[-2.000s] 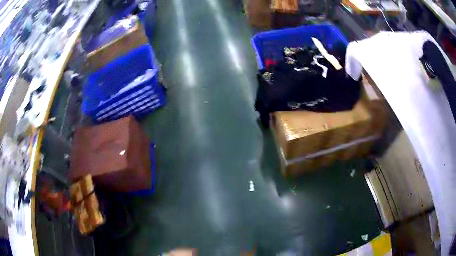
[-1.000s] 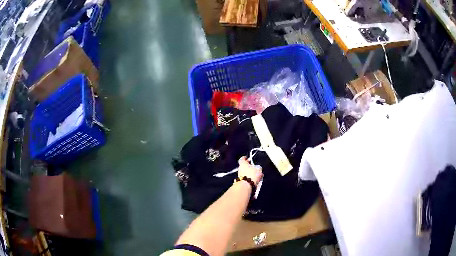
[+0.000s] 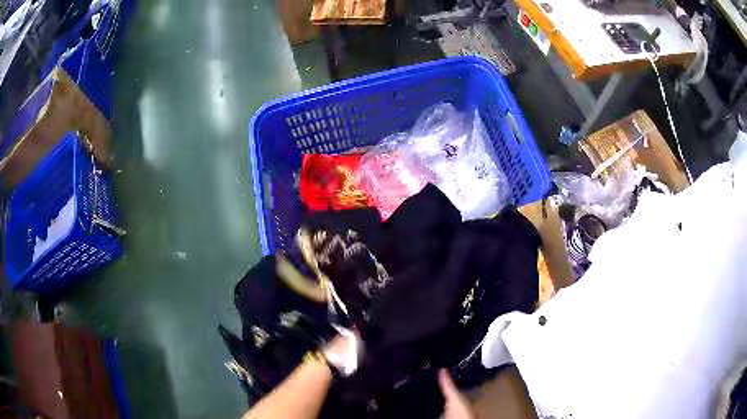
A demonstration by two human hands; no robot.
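A black garment bundle (image 3: 426,262) with pale gold trim lies bunched over the near side of a blue basket and a carton. My left hand (image 3: 340,352) reaches in from the bottom and grips the black cloth; its fingertips are hidden in the folds. A small white piece lies against that hand. A pale strip (image 3: 301,278) with a white tie is blurred above it. My right hand (image 3: 453,397) is cut off by the bottom edge; only a thumb or finger shows against the cloth, so its grip cannot be told.
The blue basket (image 3: 266,188) holds clear plastic bags (image 3: 450,159) and a red packet (image 3: 323,180). A white cloth-covered table (image 3: 622,303) is at the right. A sewing table (image 3: 573,53) stands at the upper right. Another blue basket (image 3: 82,245) and a brown box (image 3: 57,368) are at the left.
The view has moved closer to the basket. My left hand has gone into the cloth, and the pale strip has shifted left and tilted. The garments are more bunched. My right hand has come into view.
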